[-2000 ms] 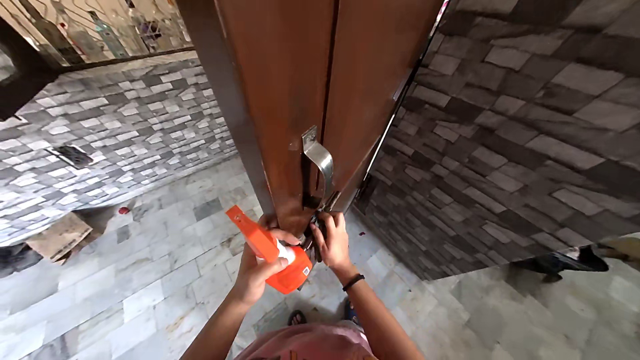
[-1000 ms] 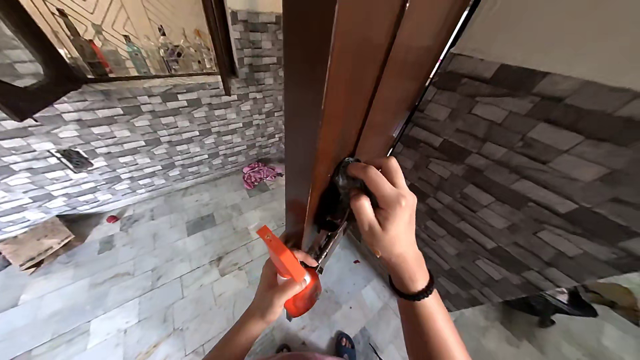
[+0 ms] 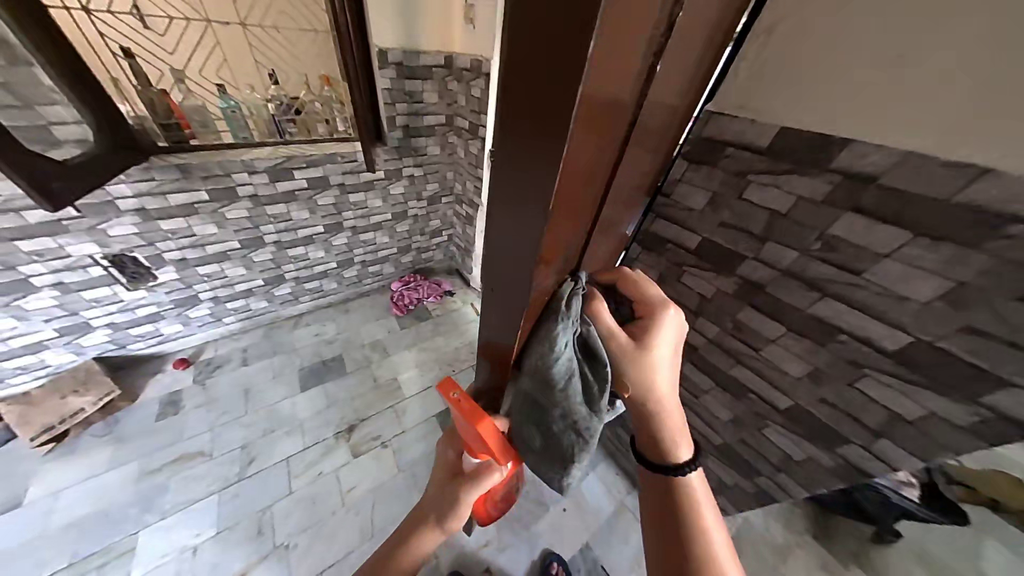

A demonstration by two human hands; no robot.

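Observation:
My left hand [image 3: 460, 472] grips an orange spray bottle [image 3: 484, 436] low, beside the edge of a brown door [image 3: 552, 184]. Higher and to its right, my right hand [image 3: 640, 336] pinches the top of a dark grey cloth [image 3: 564, 392] between thumb and fingers. The cloth hangs down against the door and reaches close to the spray bottle. Behind the cloth and hand, the metal door handle does not show. A black bracelet circles my right wrist.
Tiled walls flank the door. At the left, glass bottles [image 3: 232, 112] stand on a sill beside an opened window frame [image 3: 88, 152]. A pink cloth [image 3: 418, 294], a small red object [image 3: 182, 364] and a cardboard piece [image 3: 60, 400] lie on the floor. Dark fabric [image 3: 888, 500] lies at lower right.
My right hand was low by the handle, then rose along the door with a dark bunched thing; now the cloth hangs loose from it. The view has swung left. The spray bottle remains in my left hand.

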